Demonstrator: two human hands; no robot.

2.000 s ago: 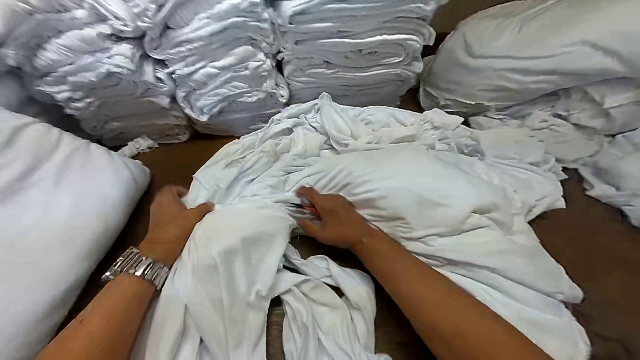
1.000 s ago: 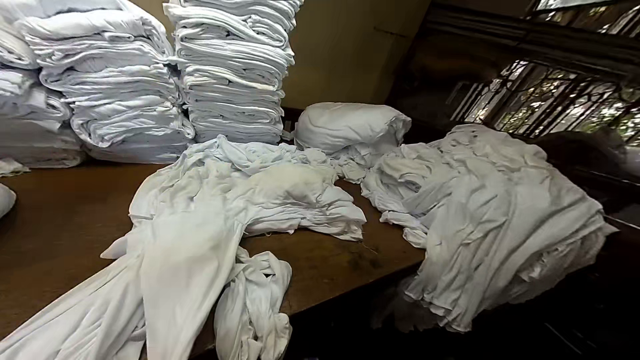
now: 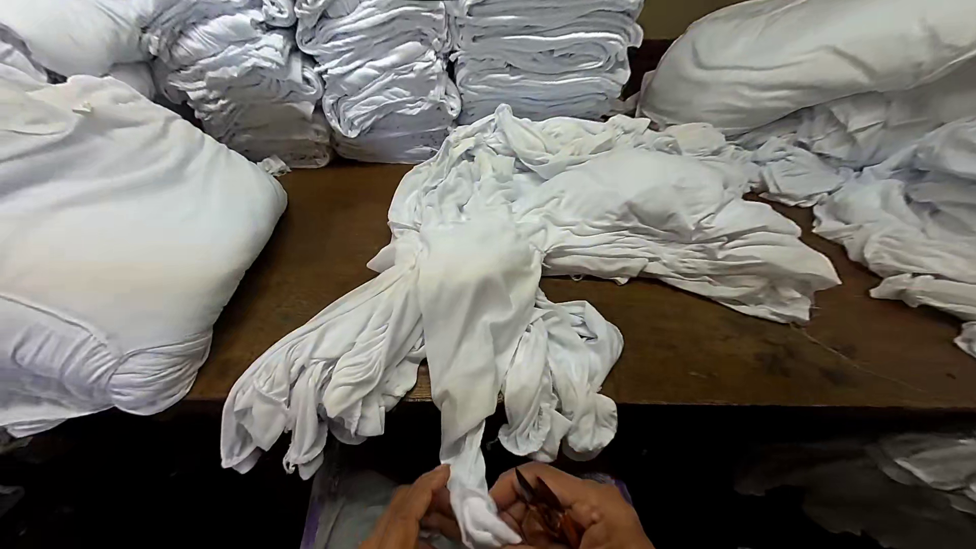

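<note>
A heap of white knit cloth [image 3: 648, 206] lies on the brown wooden table [image 3: 686, 358], and several pieces hang over its front edge. Below that edge, near the bottom middle, my left hand [image 3: 415, 507] grips the end of a hanging white cloth strip [image 3: 476, 488] from the left. My right hand [image 3: 572, 503] is at the strip's right side. Small thread snips [image 3: 541, 499] with dark pointed blades and reddish handles rest in my right palm, blades pointing up and left. The lower parts of both hands are cut off by the view's edge.
Tall stacks of folded white cloth [image 3: 549, 61] stand along the back. A large white cloth bundle [image 3: 130, 244] fills the left. Another bundle [image 3: 808, 61] and loose white cloth [image 3: 915, 213] are at the right. Under the table edge is a dark space with something pale.
Two seconds ago my hands were on the heap on the table; now they are below the front edge at the hanging strip. The view swung right and came back.
</note>
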